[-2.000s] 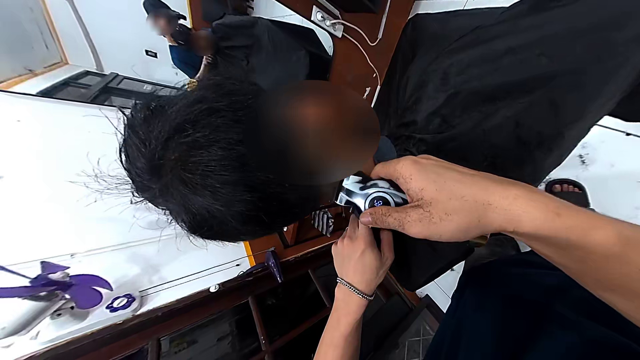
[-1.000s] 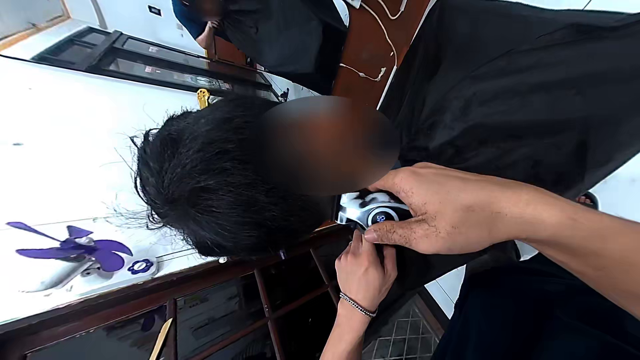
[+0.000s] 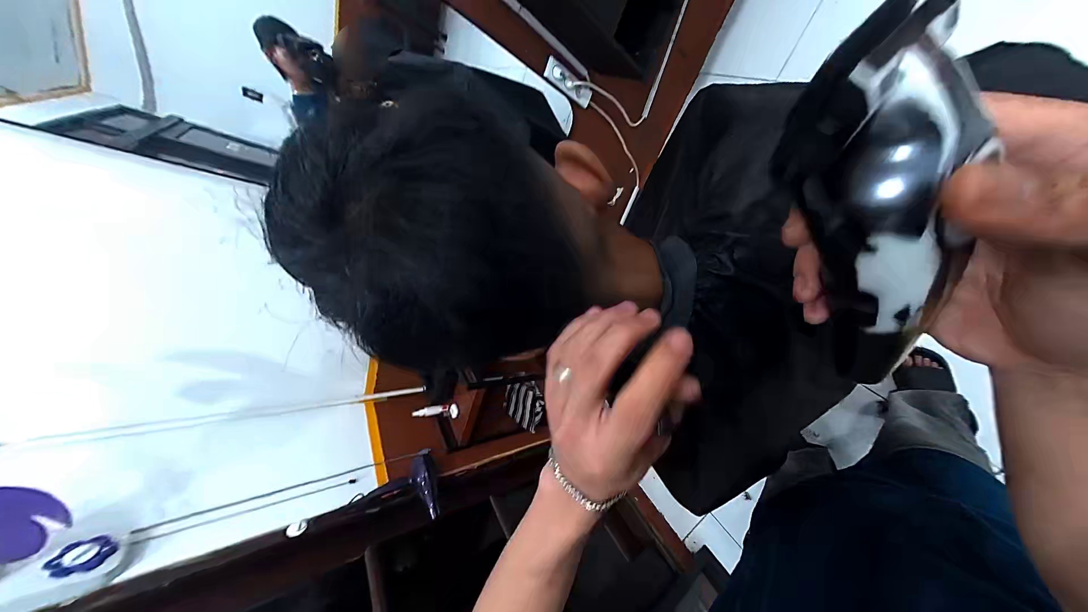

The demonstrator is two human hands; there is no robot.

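Note:
A seated person's head with black hair (image 3: 425, 221) fills the middle, an ear and the neck showing. A black cape (image 3: 731, 340) with a grey collar (image 3: 678, 285) covers the body. My left hand (image 3: 608, 391), with a ring and a bracelet, is beside the neck and collar, its fingers curled around something dark that I cannot make out. Close to the camera at the right, my right hand (image 3: 1011, 221) holds a hair clipper (image 3: 901, 178) with a shiny black and white body, away from the hair.
A wooden counter with a hair dryer (image 3: 425, 484) lies below the head. A purple fan (image 3: 30, 523) is at lower left. Beyond the head are a power outlet (image 3: 567, 81) with white cables and a mirror reflection of people. A sandalled foot (image 3: 926, 365) is on the tiled floor.
My right hand has moved the clipper from beside the face up toward the camera. The seated head has turned, so the ear and neck now show. My left hand has come to the neck.

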